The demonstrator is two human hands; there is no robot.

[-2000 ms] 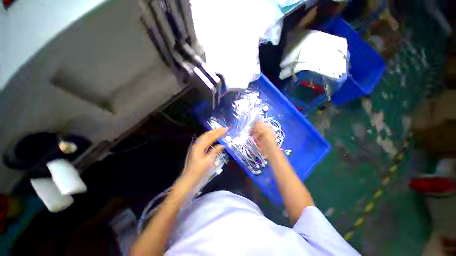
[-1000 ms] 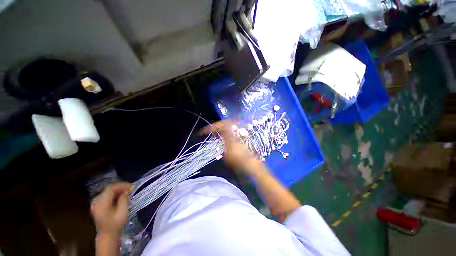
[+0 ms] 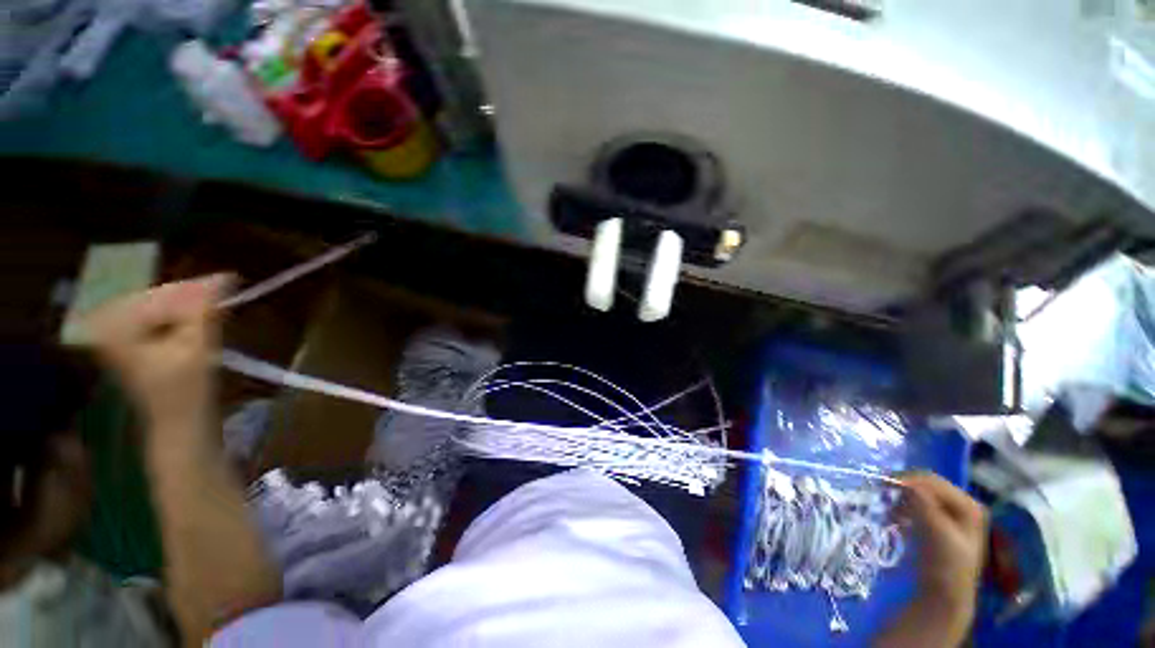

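A white cable (image 3: 393, 405) is stretched across in front of me, between my two raised hands. My left hand (image 3: 165, 329), blurred at the left, is closed on its one end, with a short piece sticking out beyond. My right hand (image 3: 944, 513) pinches its other end above the blue tray. The uncoiled cable bundle (image 3: 570, 446) lies below it on the dark surface. Two white winding posts (image 3: 631, 268) stand on the front of the off-white machine (image 3: 811, 139), below its round dark opening.
The finished-coil tray (image 3: 792, 380) at the right holds several small coils (image 3: 823, 538). A brown cardboard box (image 3: 317, 380) with looped cables (image 3: 329, 532) is lower left. A red dispenser (image 3: 361, 108) sits on the green bench. A person's dark head (image 3: 44, 468) shows at the left edge.
The view has swung left. My left hand has lifted away from the bundle and my right hand has moved right; a single cable is now pulled taut between them.
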